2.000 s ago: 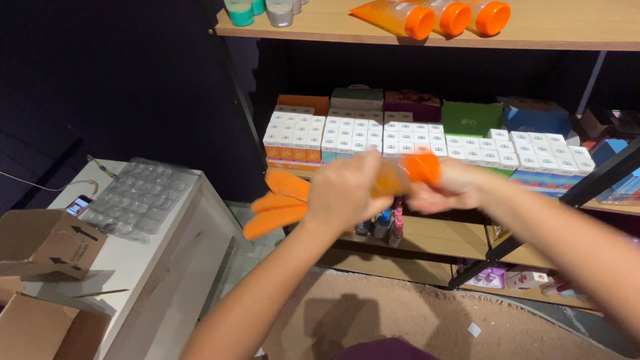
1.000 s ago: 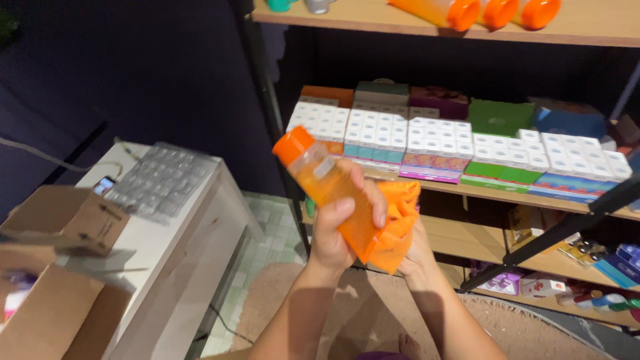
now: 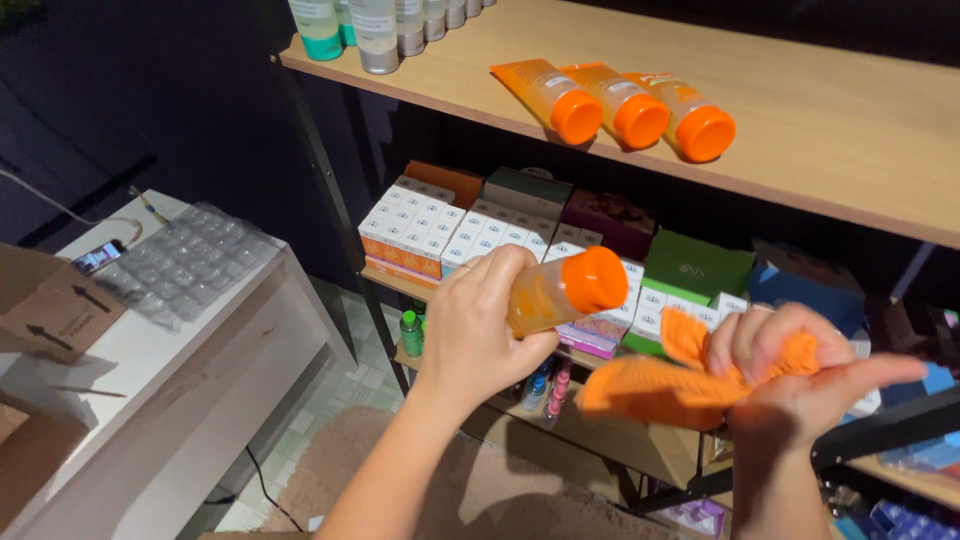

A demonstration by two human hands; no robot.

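Observation:
My left hand (image 3: 480, 330) grips a plastic tube (image 3: 536, 296) of orange contents, its orange cap (image 3: 596, 280) tilted up to the right. To the right, my right hand (image 3: 787, 375) is closed around a bunched orange cloth (image 3: 660, 394), whose loose ends hang out to the left and look blurred. The tube and the cloth are apart. Above both hands, three similar orange-capped tubes (image 3: 637, 120) lie side by side on the upper wooden shelf, caps toward its front edge.
Small white-topped boxes (image 3: 412, 225) and a green box (image 3: 697, 262) fill the middle shelf. Silver-capped tubes (image 3: 375, 37) stand at the upper left. A white table (image 3: 247, 300) at left holds bubble wrap (image 3: 195, 262), a phone (image 3: 97, 256) and a cardboard box (image 3: 60, 315). A black metal brace (image 3: 885, 427) crosses at lower right.
One second ago the cloth was against the tube with both hands together; now the hands are apart, the cloth in my right hand. The tube's cap, then toward the upper left, now points right.

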